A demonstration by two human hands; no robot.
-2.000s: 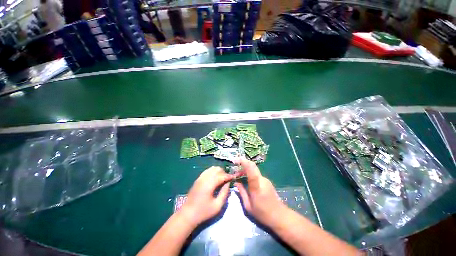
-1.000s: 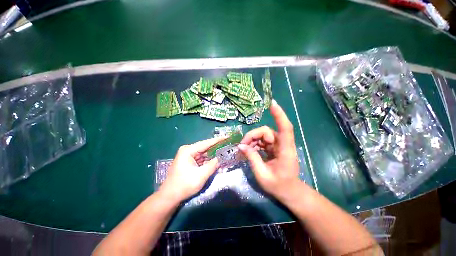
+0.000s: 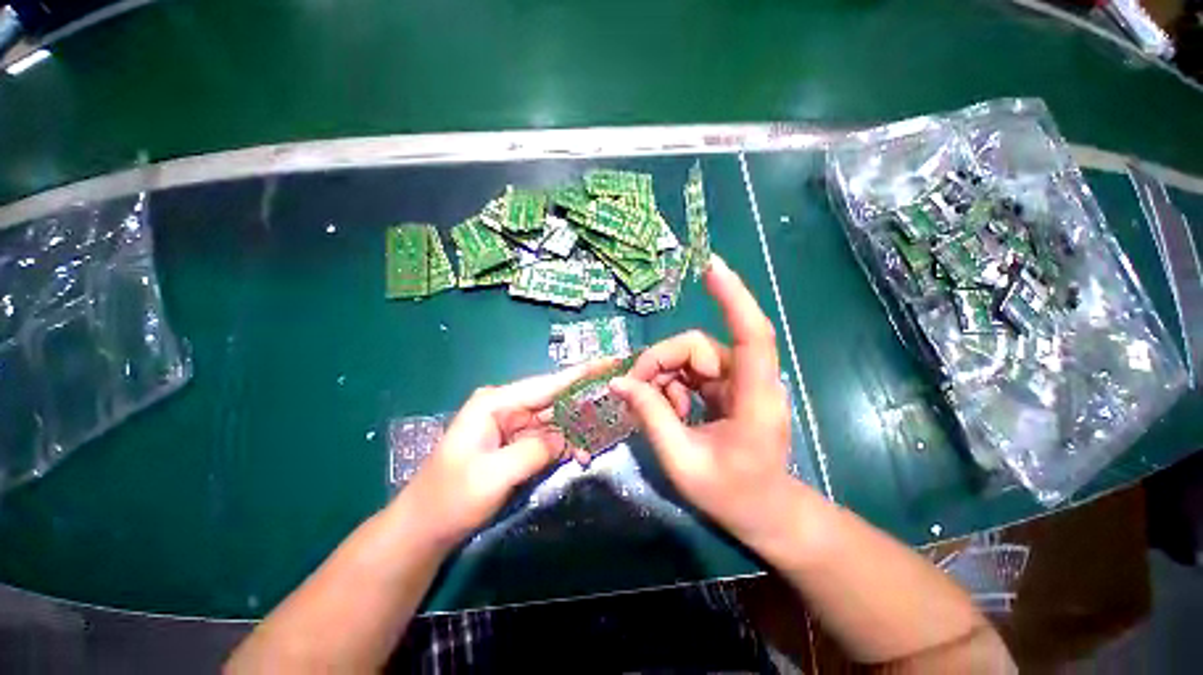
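Observation:
A circuit board (image 3: 596, 414), green at its edge with a greyish-brown face, is held between both hands. My left hand (image 3: 491, 455) grips its left end. My right hand (image 3: 712, 409) pinches its upper right side with thumb and bent fingers, index finger raised. A narrow greenish strip (image 3: 695, 218) stands upright at that index fingertip. An adhesive sheet (image 3: 414, 448) lies under the hands, mostly hidden, with glare near the front. A single board (image 3: 590, 342) lies just beyond my fingers. Behind it is a loose pile of green boards (image 3: 610, 231). Any sticker at the fingertips is too small to tell.
At right, a crumpled clear plastic bag (image 3: 1055, 448) holds many small boards (image 3: 979, 257). At left lies a clear plastic tray (image 3: 82, 336). Long grey strips (image 3: 1166, 244) lie at far right. A pale band (image 3: 528, 148) runs across behind the pile.
The view has tilted down since the earlier frames. The hands have parted from close together, and the board between them now shows, turned slightly from a second ago. The lone board is more exposed.

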